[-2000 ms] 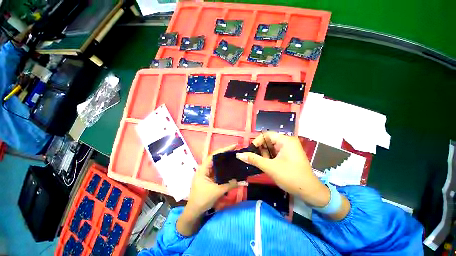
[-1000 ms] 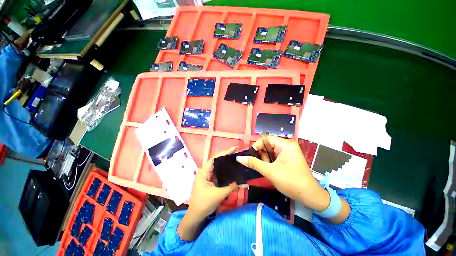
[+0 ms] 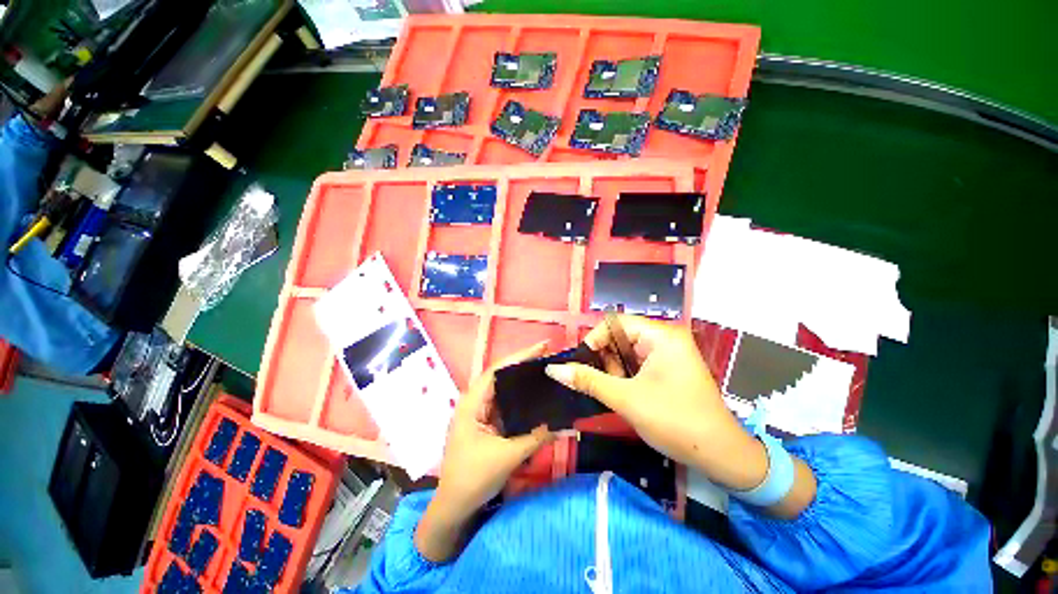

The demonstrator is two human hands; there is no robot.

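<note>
My left hand (image 3: 478, 435) holds a black-faced covered board (image 3: 543, 395) by its left and lower edges, above the near part of the red compartment tray (image 3: 493, 304). My right hand (image 3: 650, 377) is at the board's right side, its thumb pressed on the black face. A thin dark tool, perhaps tweezers (image 3: 621, 337), sticks up from the right fingers; its tip is hard to see. A white backing sheet (image 3: 400, 400) with one glossy black piece (image 3: 385, 354) lies slanted across the tray's left pockets. Two bare blue boards (image 3: 462, 204) and several covered boards (image 3: 658, 217) lie in the pockets.
A far red tray (image 3: 464, 35) holds several green assembled boards (image 3: 623, 78). White sheets (image 3: 801, 279) and a grey stepped piece (image 3: 766, 369) lie right of the tray. A lower red tray (image 3: 304, 464) at the left holds blue boards. Clear plastic (image 3: 238, 238) lies on the bench.
The camera view has shifted slightly. Both hands stay at the same held board, with the right thumb still on its black face; only small finger movement shows.
</note>
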